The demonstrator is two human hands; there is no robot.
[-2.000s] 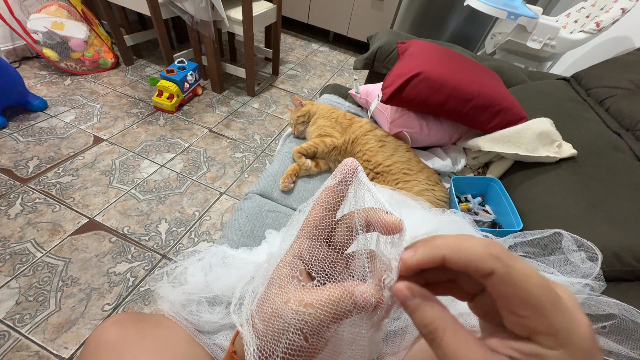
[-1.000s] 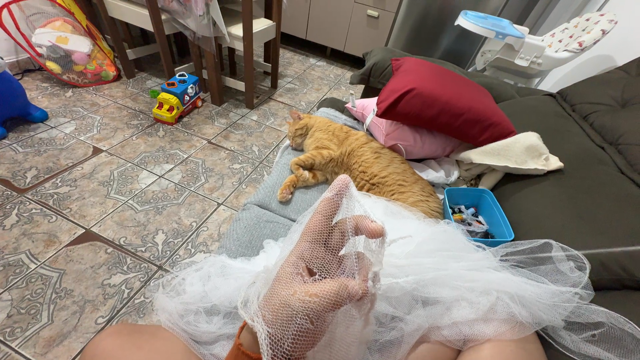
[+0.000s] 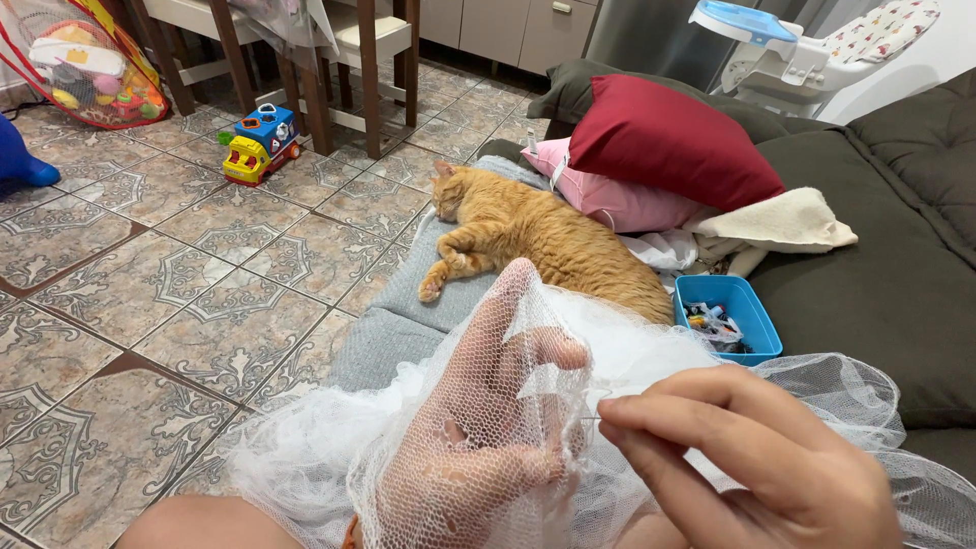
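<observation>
White tulle netting (image 3: 305, 442) lies gathered across the lap and is draped over my left hand (image 3: 488, 412). Through the mesh, the left thumb and fingers show pinching the netting's bunched edge, with the index finger pointing up. Just right of that edge, my right hand (image 3: 732, 457) pinches a thin sewing needle (image 3: 591, 418) between thumb and fingertips, its tip directed at the netting. Whether the needle has entered the mesh cannot be told. A small torn-looking white piece shows near the left fingers.
An orange cat (image 3: 541, 229) lies on the grey cushion just beyond the netting. A blue plastic box (image 3: 751, 316) of small items sits on the dark sofa (image 3: 846, 305). Red (image 3: 671, 145) and pink pillows (image 3: 610, 191) lie behind. A toy truck (image 3: 263, 145) stands on the tiled floor.
My right hand was at the netting's edge, went out of view, and is now back beside the edge with the needle. My left hand has kept its hold under the netting.
</observation>
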